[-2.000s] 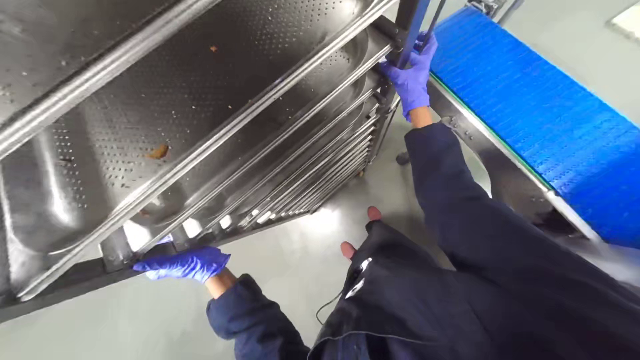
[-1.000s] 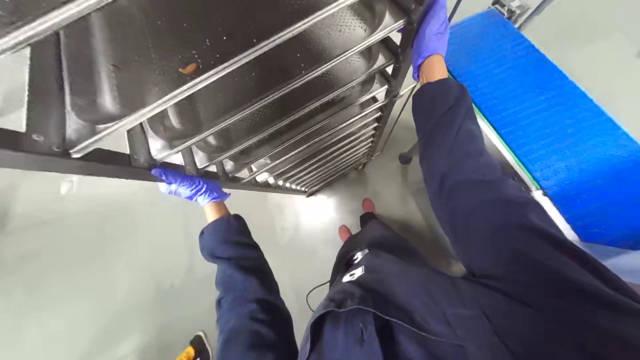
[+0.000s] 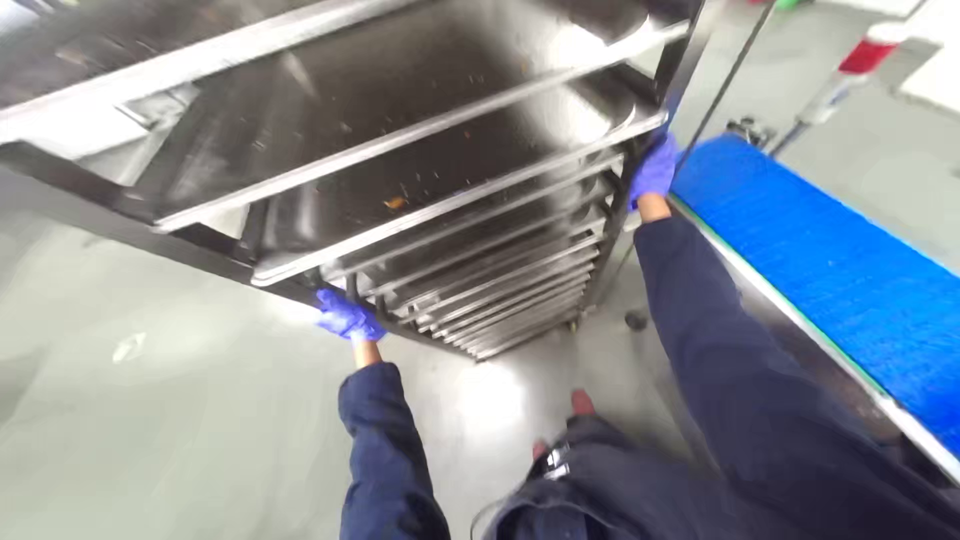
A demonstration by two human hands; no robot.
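Observation:
A tall metal tray rack (image 3: 442, 343) stands in front of me, with several dark perforated metal trays (image 3: 450, 150) stacked on its slanting rails. Brown crumbs lie on the trays. My left hand (image 3: 349, 313), in a purple glove, grips the rack's left upright. On the right upright, higher up, my right hand (image 3: 654, 171) is closed in a matching glove; its fingers are partly hidden behind the post. Both sleeves are dark blue.
To my right runs a conveyor with a blue belt (image 3: 825, 247) and a metal side frame. Beyond its far end is a red and white post (image 3: 866, 60). Below are the grey floor (image 3: 187, 420) and my reddish shoes (image 3: 582, 403).
The rack has turned relative to the conveyor, and both hands have stayed on its uprights. A yellow and dark shoe seen at the bottom one second ago is out of view.

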